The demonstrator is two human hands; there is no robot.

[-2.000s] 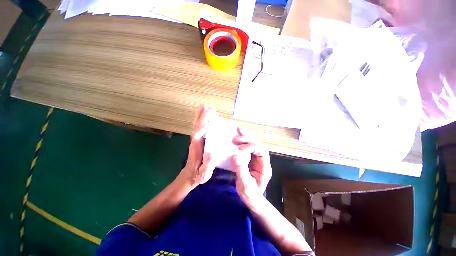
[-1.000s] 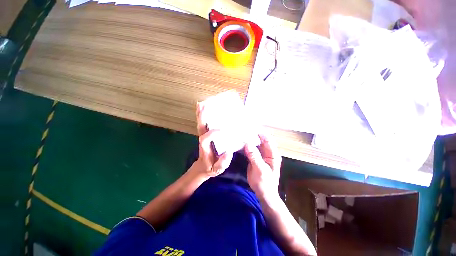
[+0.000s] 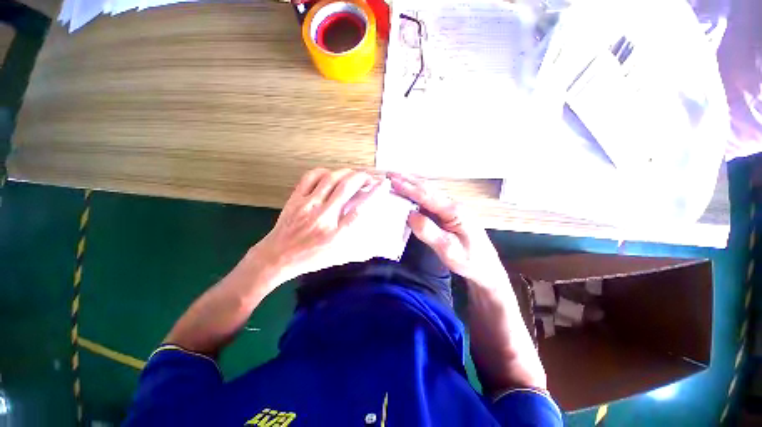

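Note:
A white card box piece (image 3: 380, 223), overexposed and with its folds hard to see, is held over the lap at the desk's front edge. My left hand (image 3: 316, 218) lies over its left and upper side, fingers bent onto the card. My right hand (image 3: 444, 227) holds its right side, with the fingers along the upper edge and the thumb near the right corner. Both hands are bare. The fingertips meet near the top of the card. The underside of the card is hidden.
The wood-grain desk (image 3: 192, 108) bears a yellow tape roll (image 3: 340, 40), eyeglasses (image 3: 418, 54) on printed paper (image 3: 468, 117), and a clear plastic bag (image 3: 643, 125) with white blanks. A brown carton (image 3: 643, 334) on the floor at right holds several small white pieces (image 3: 570, 312).
The card, earlier raised and tilted between the fingers, now lies lower and flatter. My left hand has moved from beneath it onto its upper left side. The view has shifted.

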